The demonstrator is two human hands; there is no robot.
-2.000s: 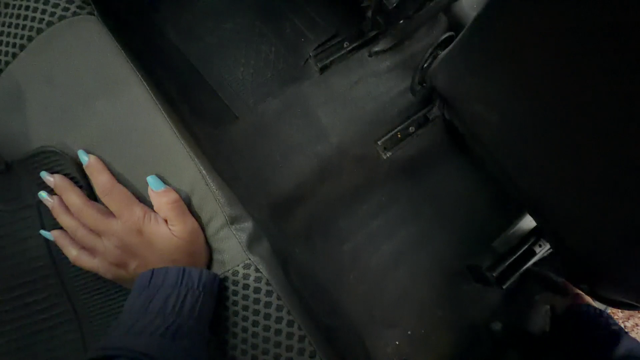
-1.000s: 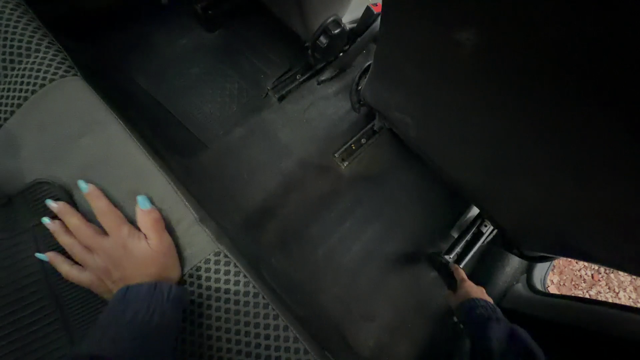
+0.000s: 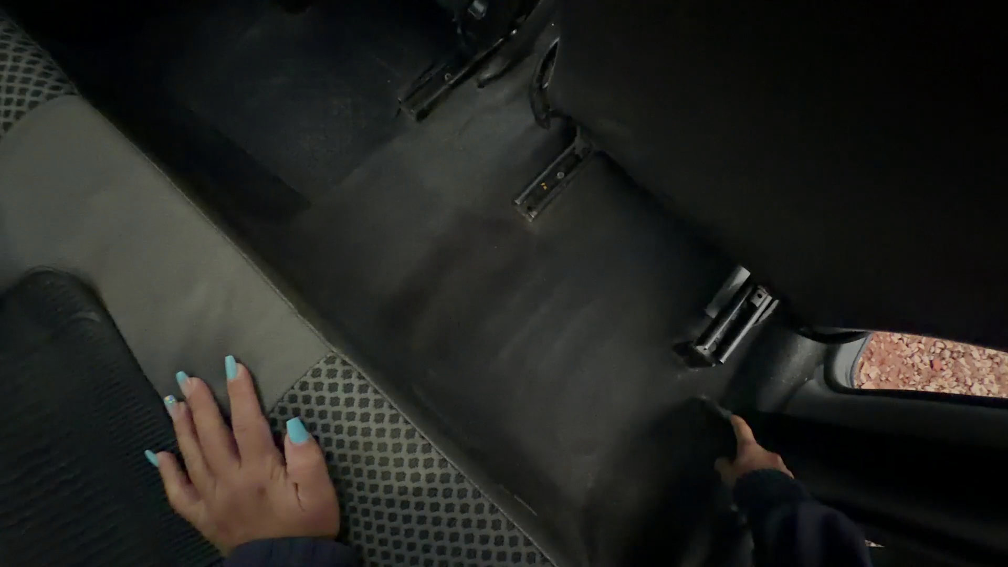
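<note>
My left hand (image 3: 248,472) lies palm down with fingers spread on a car's rear seat, across grey fabric (image 3: 157,228), patterned cloth (image 3: 402,465) and the edge of a black ribbed rubber mat (image 3: 71,425). Its nails are light blue. Low on the right, my right hand (image 3: 748,453) reaches down to the dark car floor (image 3: 504,339), below a metal seat rail (image 3: 728,327). The fingers seem to be on a dark object at the floor's edge, too dim to name. Most of that hand's grip is hidden in shadow.
A black front seat back (image 3: 787,157) fills the upper right. Two more seat rails, one near (image 3: 551,177) and one farther (image 3: 441,87), jut from beneath the front seats. Beyond the door sill (image 3: 835,366), reddish gravel (image 3: 929,366) shows through an opening.
My right hand, mostly out of sight at first, was beside the right seat rail a second ago and is now lower, away from it. My left hand stays flat on the seat. The view has shifted.
</note>
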